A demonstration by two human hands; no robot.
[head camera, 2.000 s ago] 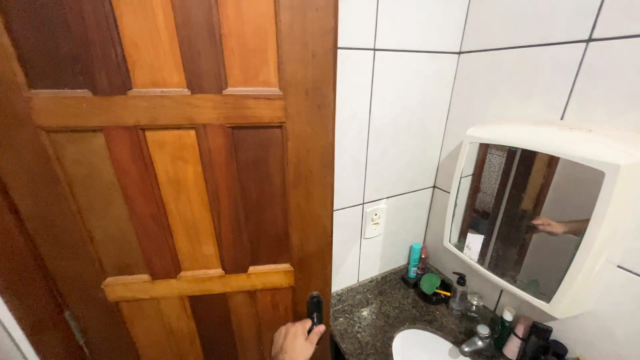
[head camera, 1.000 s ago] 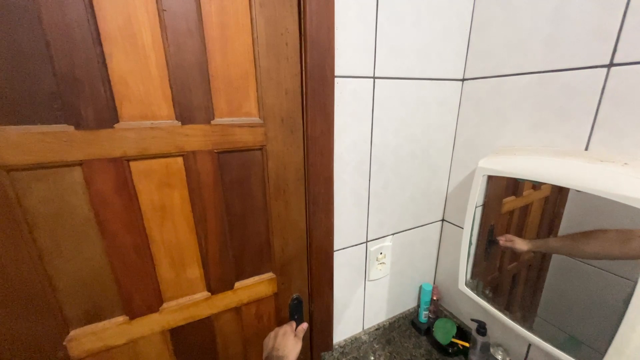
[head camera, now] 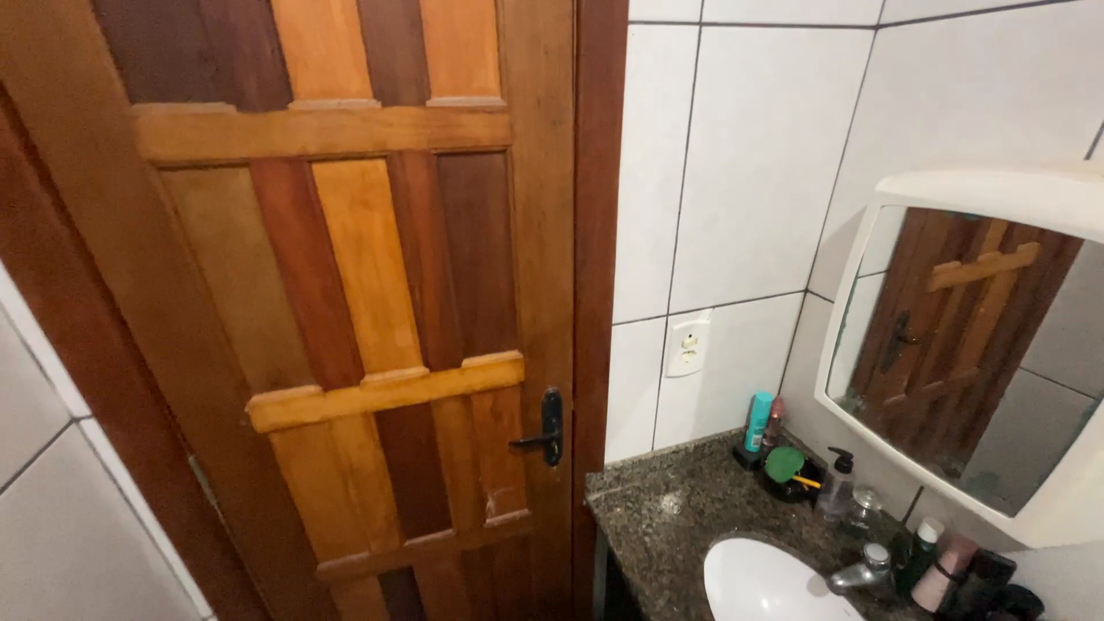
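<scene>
Neither my left hand nor my right hand shows in the head view. A wooden door [head camera: 362,276] with panels in several brown and orange tones fills the left and middle, flush in its dark reddish frame [head camera: 599,259]. On the door's right edge is a black lever handle [head camera: 550,431], its lever pointing left, with no hand on it. The mirror of a white wall cabinet [head camera: 957,345] at the right reflects the door and its handle, with no arm in the reflection.
A dark granite counter [head camera: 655,517] with a white basin [head camera: 768,578] and a metal faucet [head camera: 867,569] stands lower right. Near the wall are a turquoise bottle [head camera: 758,423], a pump bottle [head camera: 835,487] and several toiletries. A socket [head camera: 688,348] is on the tiled wall.
The door has swung into its frame. The hand seen at the handle in both earlier frames has let go and left the view, and its reflection is gone from the mirror.
</scene>
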